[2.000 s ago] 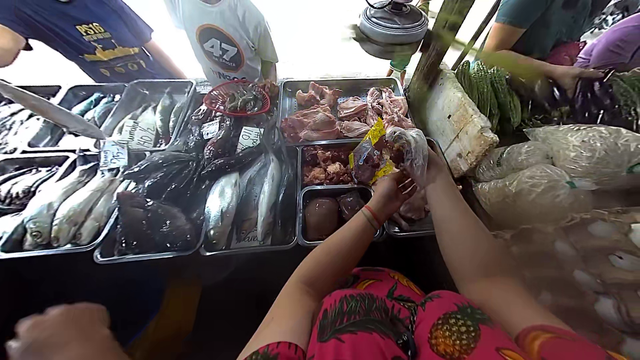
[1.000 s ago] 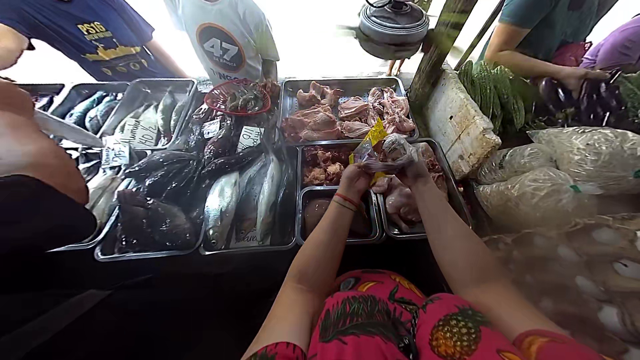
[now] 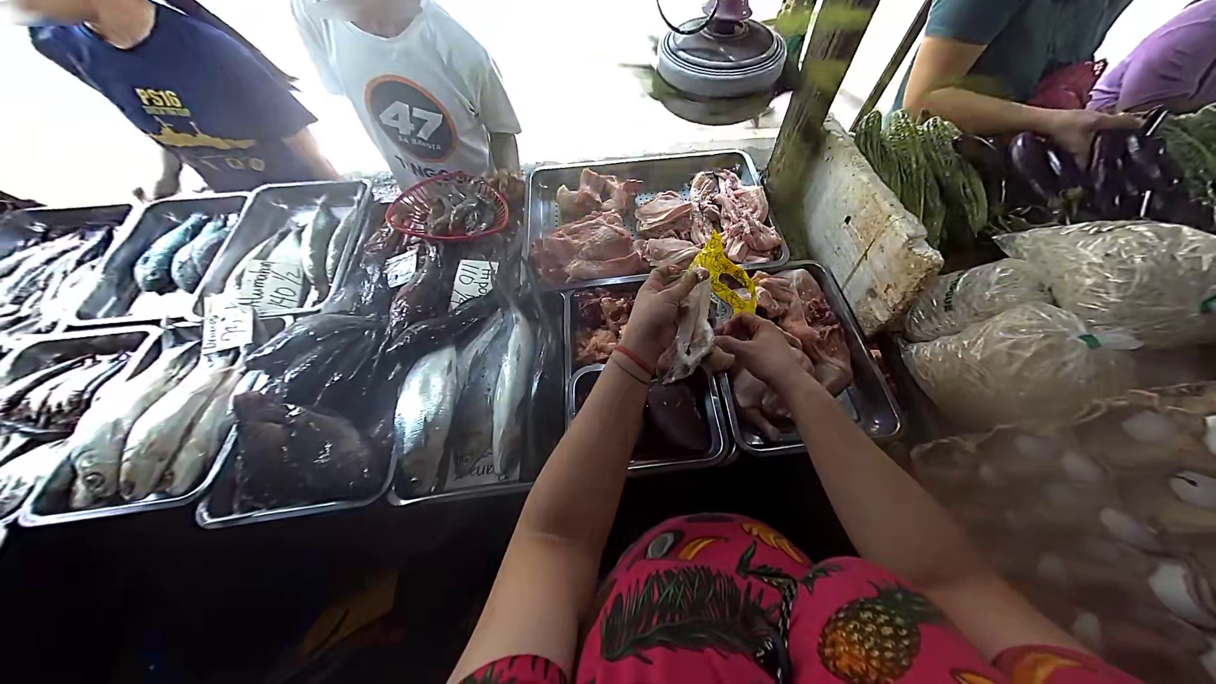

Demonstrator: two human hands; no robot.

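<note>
My left hand (image 3: 660, 309), with a red band at its wrist, grips a clear plastic bag (image 3: 695, 328) that appears to hold something pale. The fingers of my right hand (image 3: 760, 351) pinch the same bag from the right. A yellow printed plastic piece (image 3: 724, 275) stands up just beyond my fingers; whether it is joined to the bag I cannot tell. Beneath both hands are metal trays: one with dark liver (image 3: 676, 413), one with small reddish meat pieces (image 3: 603, 323), one with raw chicken (image 3: 807, 313). Farther back lies a tray of chicken parts (image 3: 589, 233).
Fish trays (image 3: 138, 427) and whole silver fish (image 3: 508, 389) fill the left. A red basket (image 3: 446, 204) of shrimp sits behind them. A hanging scale (image 3: 722, 62), a wooden post (image 3: 817, 85), a foam slab (image 3: 860, 228), and filled plastic bags (image 3: 1016, 356) are around. Several people stand across the stall.
Two seconds ago the bag between my hands held dark red meat; now its contents look pale. The person's arm at the left edge has gone from view.
</note>
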